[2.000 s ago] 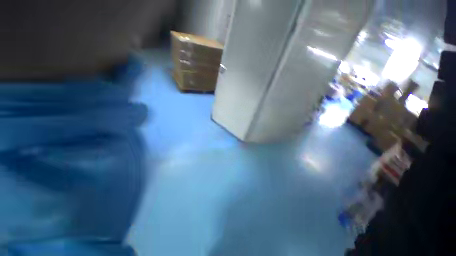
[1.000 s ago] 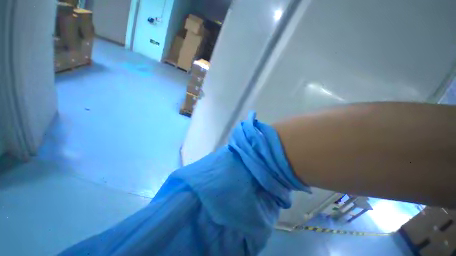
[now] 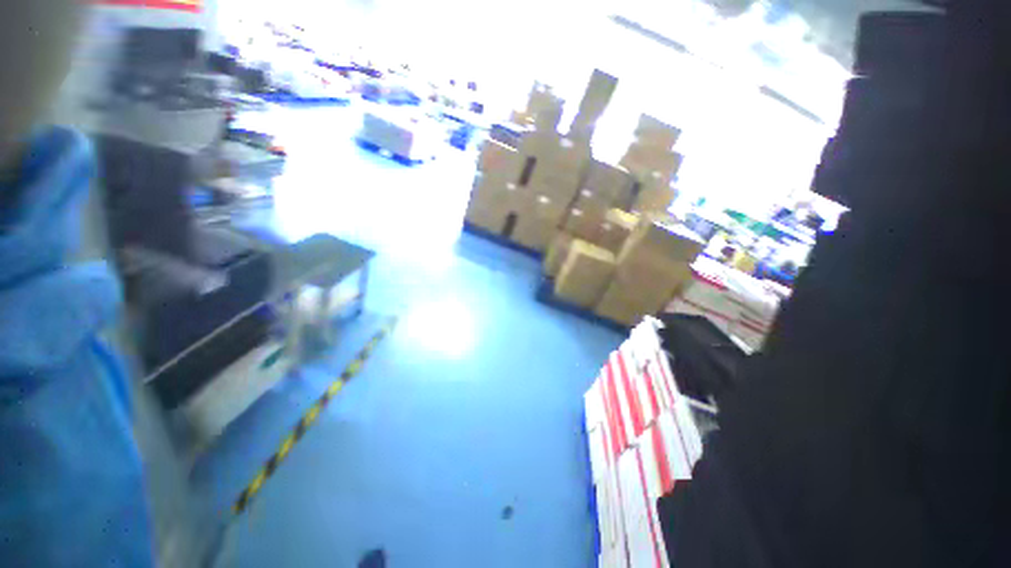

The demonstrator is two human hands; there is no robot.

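A tall stack of black trays fills the right side of the view, dark with a stepped edge. At the left edge a blue sleeve shows, with a blurred bit of bare forearm above it. No hand is visible; both are outside the picture or hidden, so what they hold cannot be seen.
Red-and-white cartons stand beside the black stack. Brown cartons are piled on pallets further back. A small grey table and dark equipment stand at left, near a yellow-black floor line. A bright work area lies behind.
The view has swung from the pale wall and doorway to the open hall. The sleeve and forearm have moved from the centre to the left edge. The black stack shows again at right.
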